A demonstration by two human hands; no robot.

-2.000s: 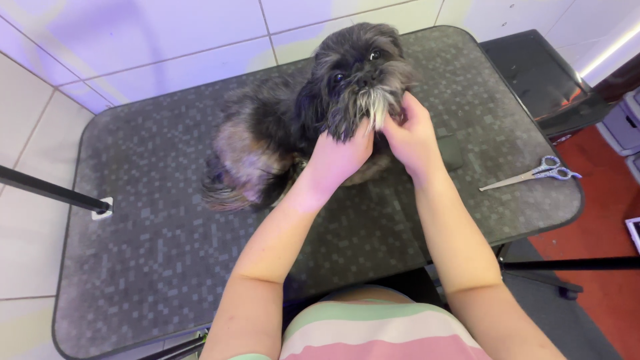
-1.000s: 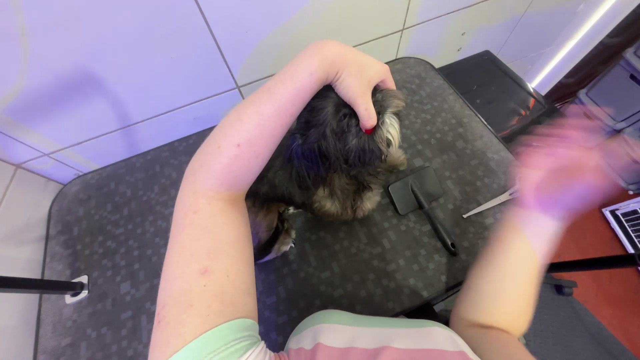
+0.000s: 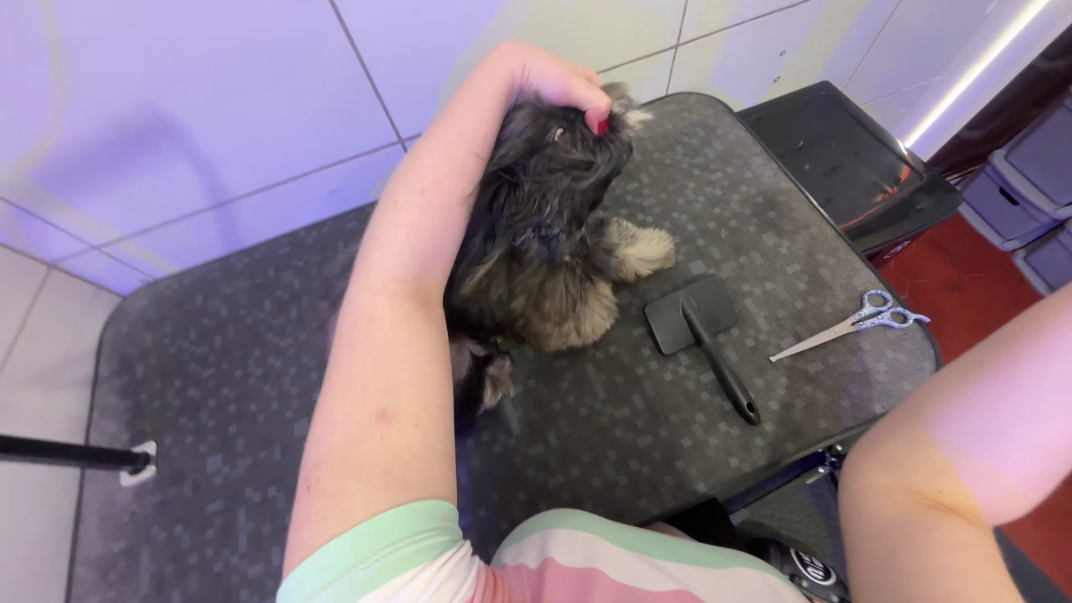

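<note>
A small dark shaggy dog (image 3: 544, 226) with tan paws is on the speckled grey grooming table (image 3: 251, 402). My left hand (image 3: 569, 88) curls over the dog's head and muzzle, the thumb with its red nail beside the face. My right arm reaches out past the right edge of the view, so the right hand cannot be seen. To the right of the dog's paws a black slicker brush (image 3: 699, 322) lies with its pad's back up. Further right, near the table corner, rest slightly parted scissors (image 3: 837, 331) with blue patterned handles.
A tiled wall (image 3: 251, 109) runs behind the table. A glossy black box (image 3: 846, 159) stands beyond its right end, with plastic drawers (image 3: 1013, 188) over the red floor. A black post (image 3: 75, 452) meets the table at the left.
My hands were both at the dog's muzzle; the left now holds the head from above, while the right has moved away and out of view. The dog's head has turned to the right.
</note>
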